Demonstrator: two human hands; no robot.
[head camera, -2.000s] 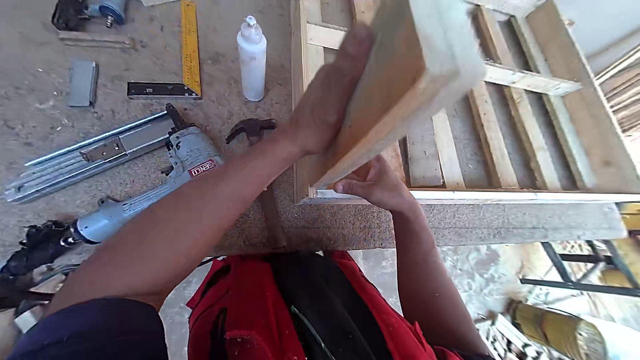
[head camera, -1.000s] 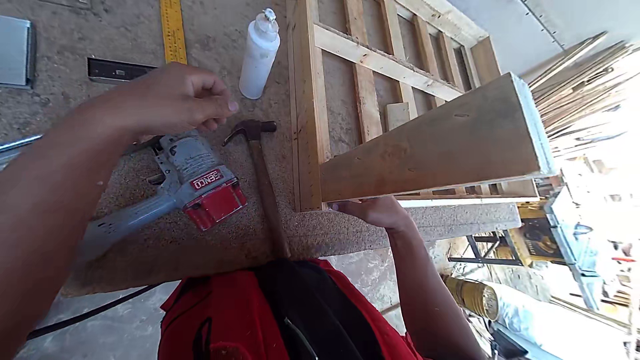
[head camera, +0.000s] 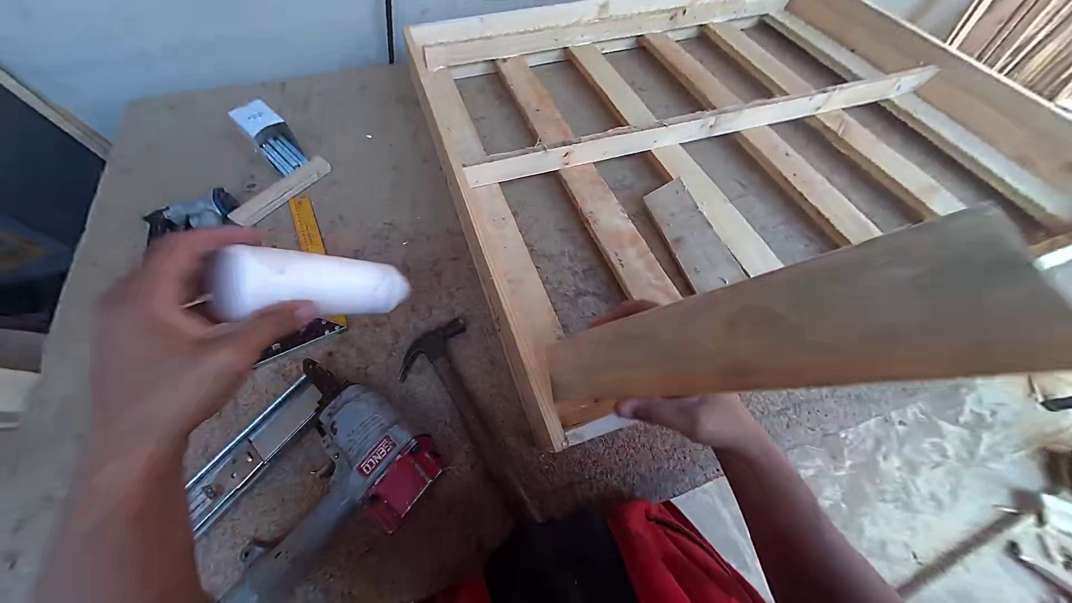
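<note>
My left hand (head camera: 188, 335) holds a white plastic bottle (head camera: 306, 283) tipped on its side, nozzle end toward the right, above the bench; both are blurred. My right hand (head camera: 682, 414) grips a wide wooden board (head camera: 796, 322) near its left end, thumb below and fingers behind. That end meets the near corner of a slatted wooden frame (head camera: 502, 276); whether they touch is unclear. A claw hammer (head camera: 456, 385) lies just left of the corner. Beside it rests a Senco nail gun (head camera: 373, 456).
A try square with a yellow blade (head camera: 307, 224), a small wood strip (head camera: 280, 191), a box of blue sticks (head camera: 268, 134) and another air tool (head camera: 193, 211) lie on the bench (head camera: 360, 100). A loose wood offcut (head camera: 693, 234) lies inside the frame. Wood strips lean at the upper right.
The bottle stood on the bench in both earlier frames; now my left hand has lifted and tilted it. My left hand was on the board two seconds ago. The view has shifted markedly.
</note>
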